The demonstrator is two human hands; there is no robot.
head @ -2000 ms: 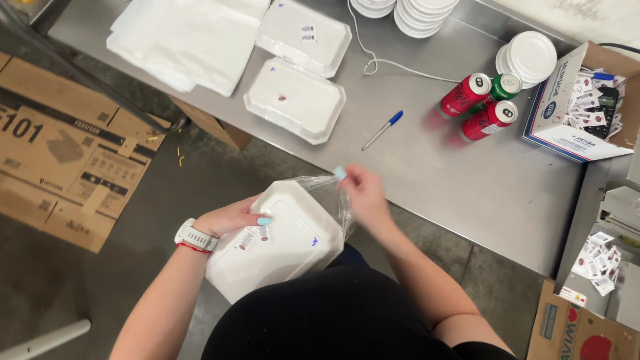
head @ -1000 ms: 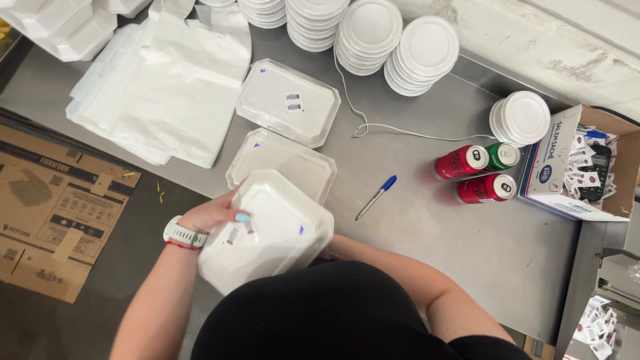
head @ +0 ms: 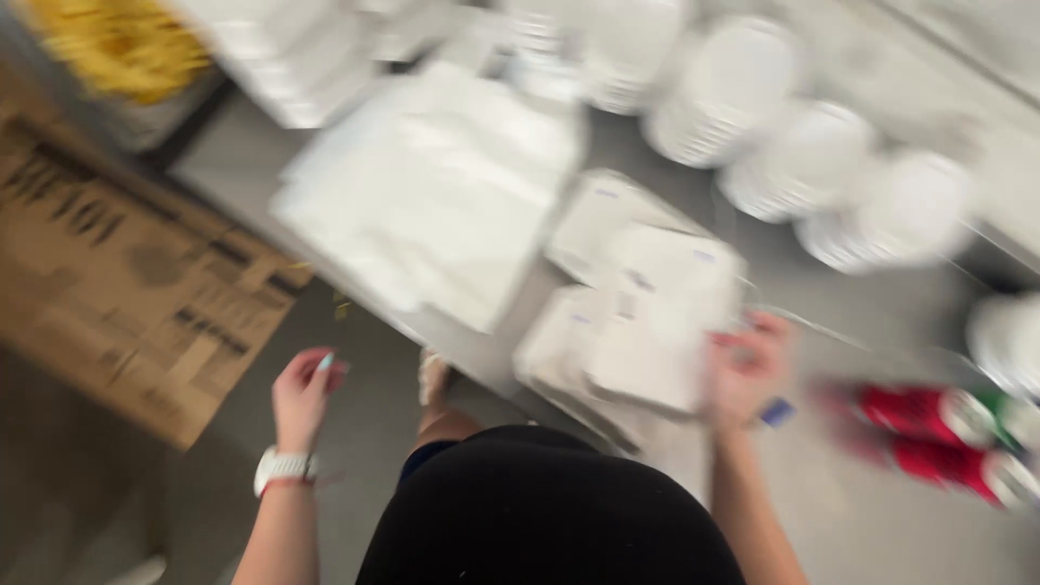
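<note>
A white lidded foam container (head: 666,317) lies across two other white containers, one behind it (head: 601,215) and one at its left (head: 552,341), on the steel table. My right hand (head: 747,366) is at its right edge; blur hides whether the fingers grip or only touch it. Over the floor, left of the table edge, is my left hand (head: 309,382), its fingers curled, with nothing seen in it. A blue-capped pen (head: 776,413) shows beside my right wrist. White plastic bags (head: 431,187) lie in a pile left of the containers.
Stacks of round white lids (head: 886,207) line the back. Red cans (head: 918,414) and a green one stand at the right. Stacked white containers (head: 276,49) and a tray of yellow food (head: 122,49) are at the upper left. Flattened cardboard (head: 138,284) lies lower left.
The container that my left hand held now lies over the other two on the table. My left hand has let go and is off to the left. The view has swung left.
</note>
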